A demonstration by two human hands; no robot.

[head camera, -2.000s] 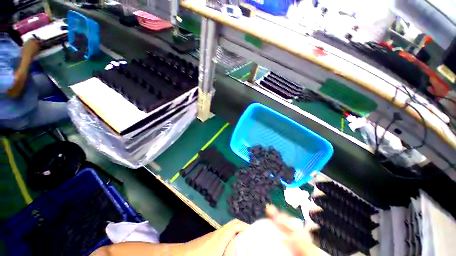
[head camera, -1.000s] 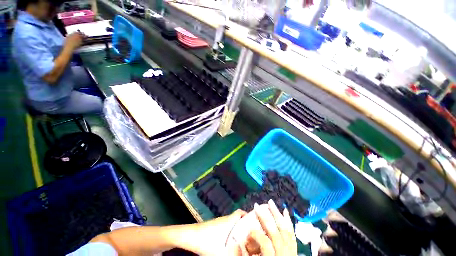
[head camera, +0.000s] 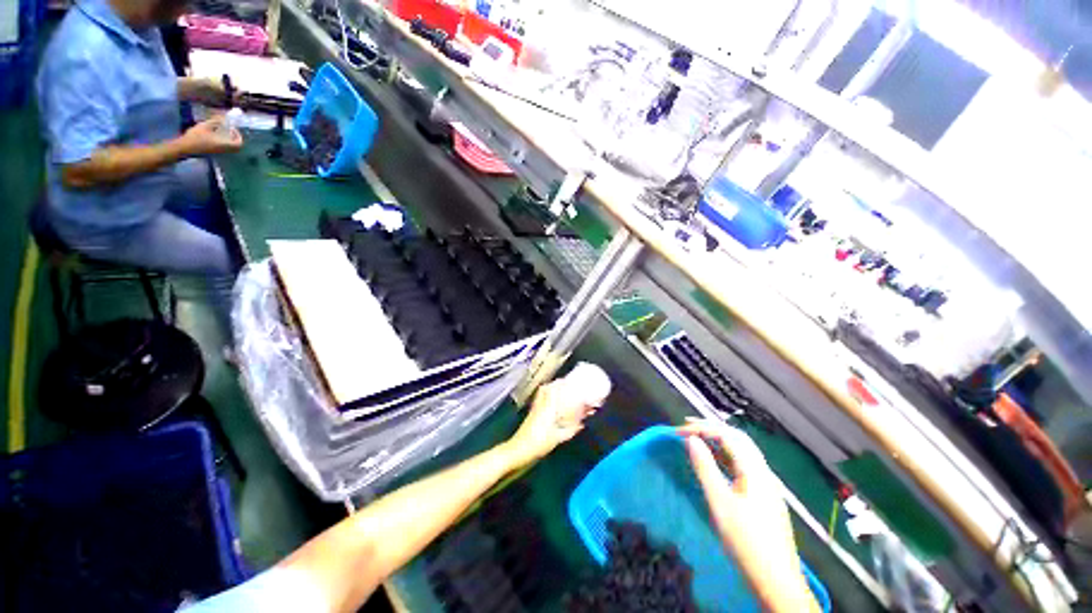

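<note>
My left hand [head camera: 553,419] is stretched out beside the shelf post, closed on a white rounded thing [head camera: 587,384], which looks like a bottle. My right hand [head camera: 745,485] is over the light-blue mesh basket [head camera: 653,473], fingers bent; whether it holds anything small is unclear. A loose heap of small black pieces [head camera: 641,569] lies at the basket's near side, cut off by the bottom edge. Dark housings [head camera: 485,569] lie dim and blurred on the green bench left of the heap.
A sheet stack in clear plastic [head camera: 329,443] stands left of the post, with rows of black parts [head camera: 461,293] on top. A dark-blue crate [head camera: 114,515] is at lower left beside a black stool [head camera: 120,374]. A seated person [head camera: 126,150] works further along. A long shelf [head camera: 719,299] runs above the bench.
My hands were together at the bottom and are now apart. The left moved up to the post with the white thing, the right over the basket. The view has shifted; the right-hand rows are out of view.
</note>
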